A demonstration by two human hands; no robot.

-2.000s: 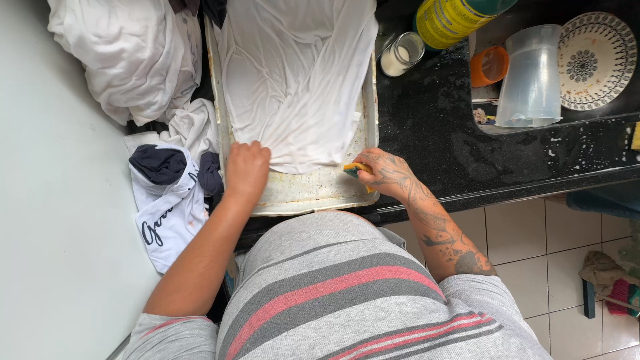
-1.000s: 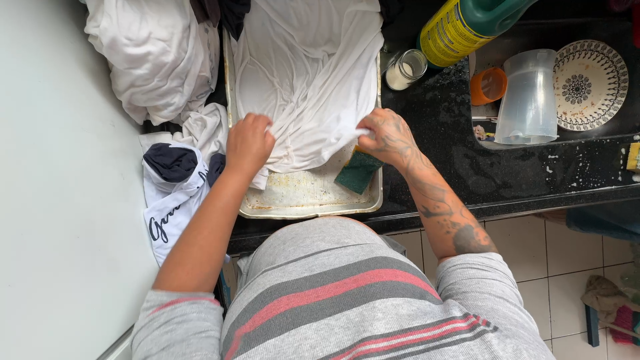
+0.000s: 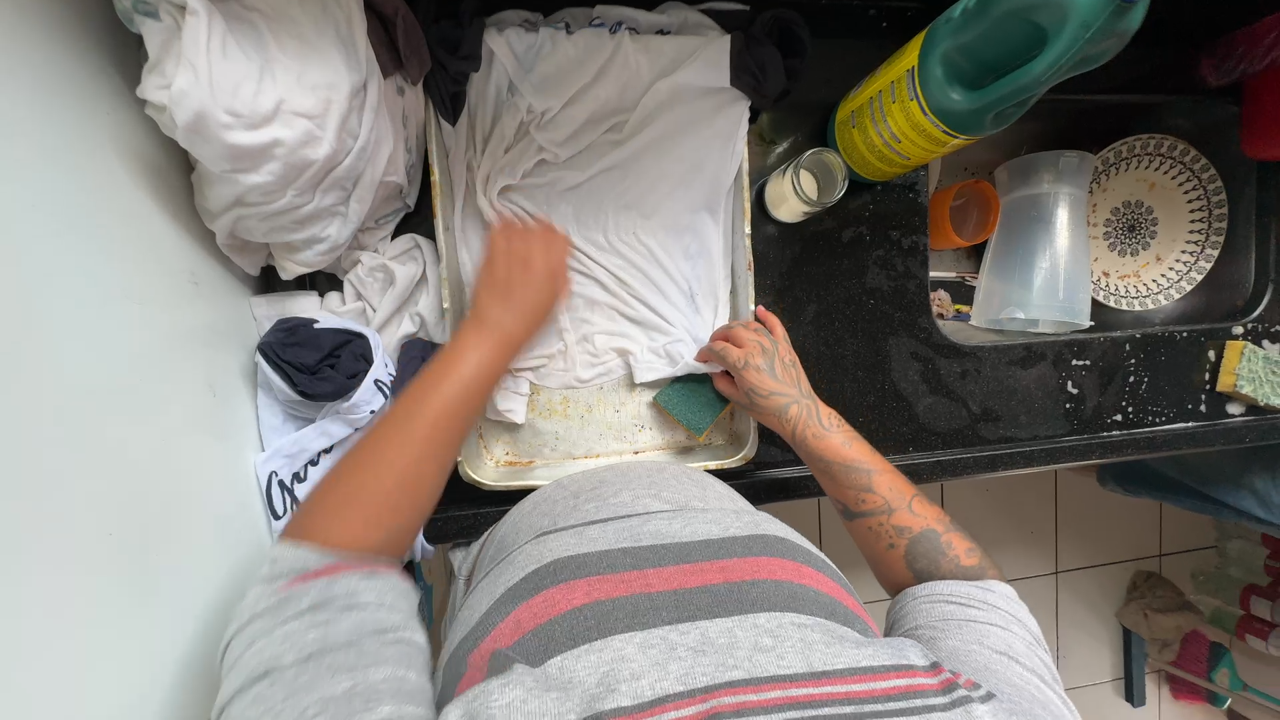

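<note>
A white cloth garment (image 3: 640,200) lies wrinkled over a worn metal baking tray (image 3: 560,440). My left hand (image 3: 522,275) is blurred over the garment's left half, fingers curled; whether it grips any fabric is not visible. At the garment's lower right corner, my right hand (image 3: 755,365) pinches the hem between its fingers, by the tray's right rim. A green and yellow scouring sponge (image 3: 692,405) lies in the tray just beneath that hand, partly under the hem.
White clothes (image 3: 290,120) are heaped left of the tray. On the black counter (image 3: 840,300) stand an open glass jar (image 3: 805,186) and a green bottle (image 3: 930,90). The sink holds a plate (image 3: 1157,222), a plastic container (image 3: 1037,240) and an orange cup (image 3: 963,214). Another sponge (image 3: 1250,374) sits right.
My right hand held the sponge two seconds ago; the sponge now lies in the tray and that hand holds the hem. My left hand has moved up over the garment from its lower edge.
</note>
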